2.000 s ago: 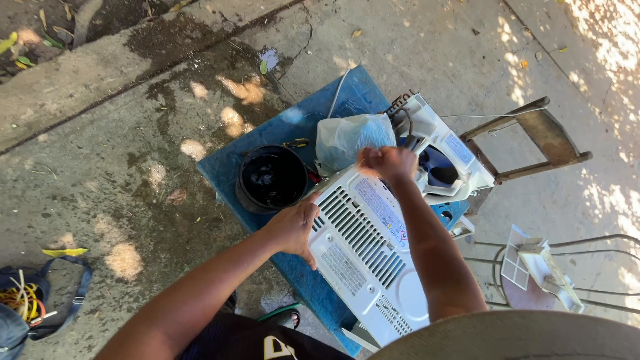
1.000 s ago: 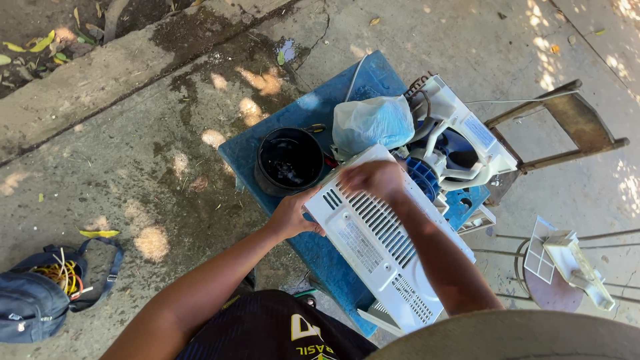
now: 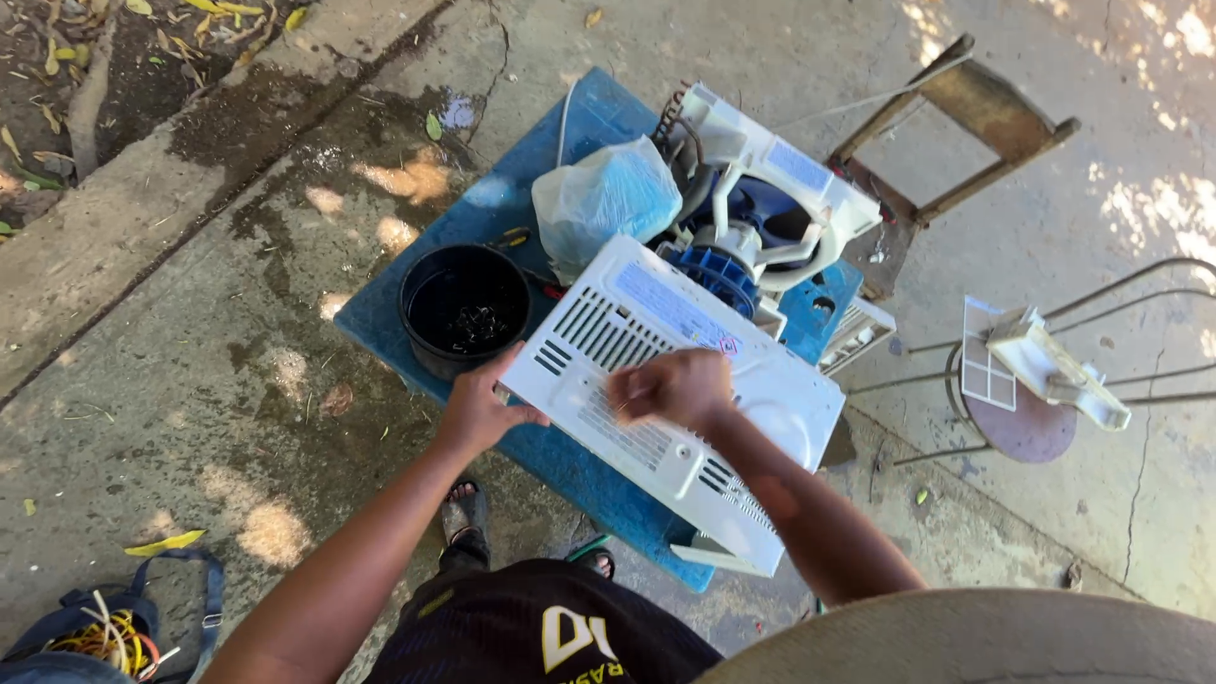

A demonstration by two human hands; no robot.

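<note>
A white slotted appliance housing (image 3: pixel 570 366) lies slantwise on a blue table (image 3: pixel 380 318). My left hand (image 3: pixel 484 404) grips its left corner, thumb on the top face. Over the middle of the housing is my right hand (image 3: pixel 674 388), fingers curled and blurred; whether it holds anything small cannot be seen. Just left of the housing stands a black bowl (image 3: pixel 427 359) with small metal pieces, seemingly screws, inside. Behind it are a plastic bag (image 3: pixel 608 204) with something light blue and a white fan assembly (image 3: pixel 826 204) with a blue blower wheel (image 3: pixel 719 275).
A worn wooden chair (image 3: pixel 988 104) stands at the back right. On a round stool or chair seat (image 3: pixel 1026 437) at the right lie white plastic parts (image 3: pixel 1054 370). A dark backpack (image 3: pixel 142 608) with coloured wires sits on the ground at lower left. A hat brim (image 3: pixel 969 636) covers the lower right.
My right hand has moved from the housing's upper edge to over its middle slots. My left hand stays at the left end of the housing.
</note>
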